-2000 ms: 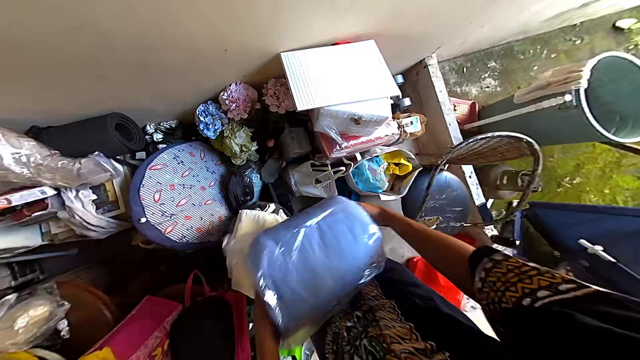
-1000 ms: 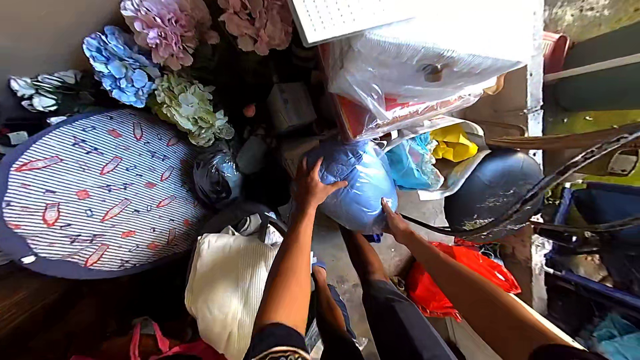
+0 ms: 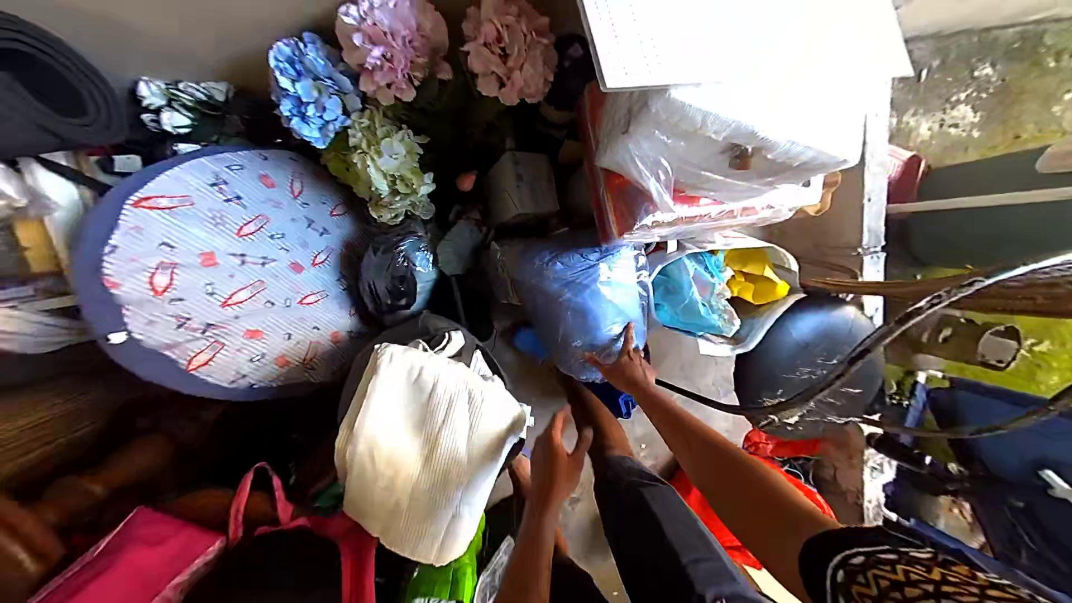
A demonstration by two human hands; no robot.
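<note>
A blue bundle in clear plastic (image 3: 578,293) stands on the floor, below the wrapped goods and left of a bag with turquoise and yellow plastic. My right hand (image 3: 624,364) rests on its lower right side with the fingers spread. Lower and to the left, my left hand (image 3: 561,461) is off the bundle, fingers apart and holding nothing. It is nearest to a cream ribbed cloth (image 3: 431,452), which lies over a dark container. The underside of the bundle is hidden.
A round patterned cushion (image 3: 243,268) is at the left, below artificial flowers (image 3: 389,159). Plastic-wrapped goods (image 3: 720,142) are stacked at the top right. A black rounded object (image 3: 808,360) and a red plastic bag (image 3: 712,519) lie right of my legs. A pink bag (image 3: 134,557) is at the lower left.
The blue bundle has gone from above my lap to the floor by the wrapped goods. My left hand, on it one second ago, has let go and drawn back; my right hand still touches it.
</note>
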